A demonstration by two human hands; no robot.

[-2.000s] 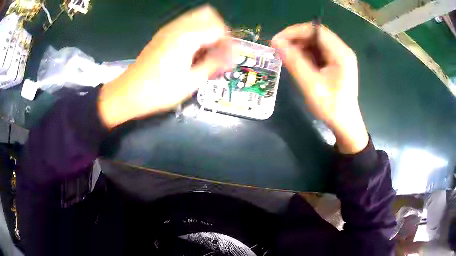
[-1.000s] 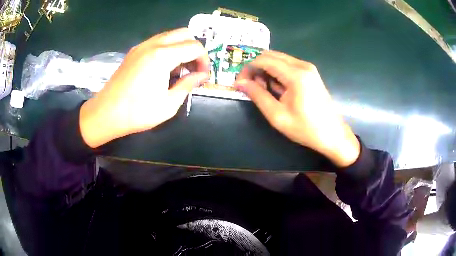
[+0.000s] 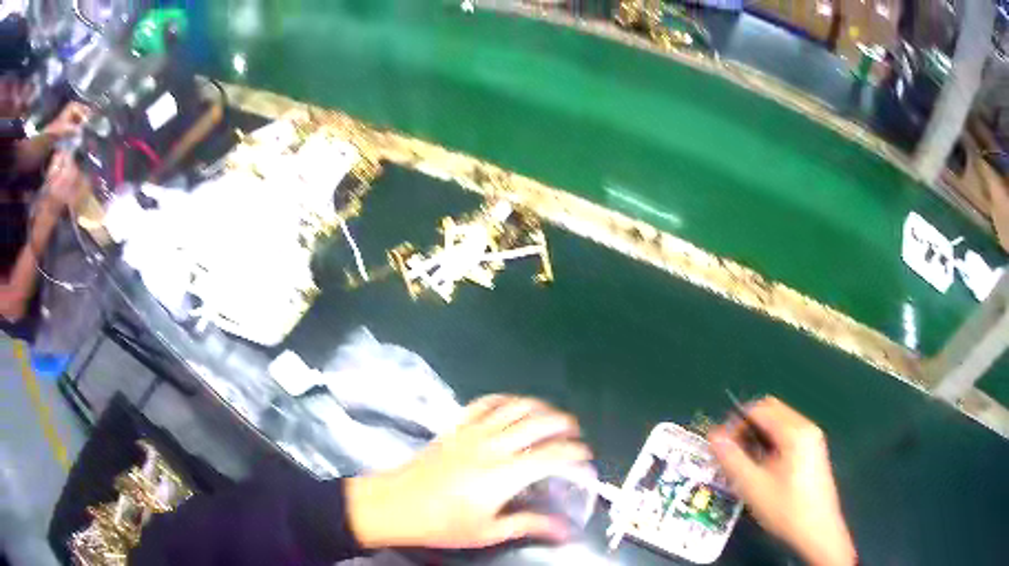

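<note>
The open white housing (image 3: 677, 495) lies on the dark-green bench at the lower right, with a green circuit board and small parts inside. My right hand (image 3: 786, 475) is at its upper right edge and holds a dark thin stick, likely tweezers (image 3: 741, 407). My left hand (image 3: 481, 475) is left of the housing, palm down with curved fingers, over clear plastic and a white cord end (image 3: 606, 492). Whether it grips them is hidden. A clear crinkled plastic bag (image 3: 387, 381) lies just beyond my left hand.
A gold and white contact-strip pile (image 3: 470, 254) lies upper centre. White housings and bagging (image 3: 238, 238) are heaped at left. A parts bin (image 3: 127, 509) sits lower left. A worn rail (image 3: 664, 260) borders the green belt, which carries a white piece (image 3: 927, 252). A person works at far left.
The view has swung left and up, so the housing appears lower right. My left hand has moved off the housing to its left; my right hand stays beside it, with the dark stick showing again.
</note>
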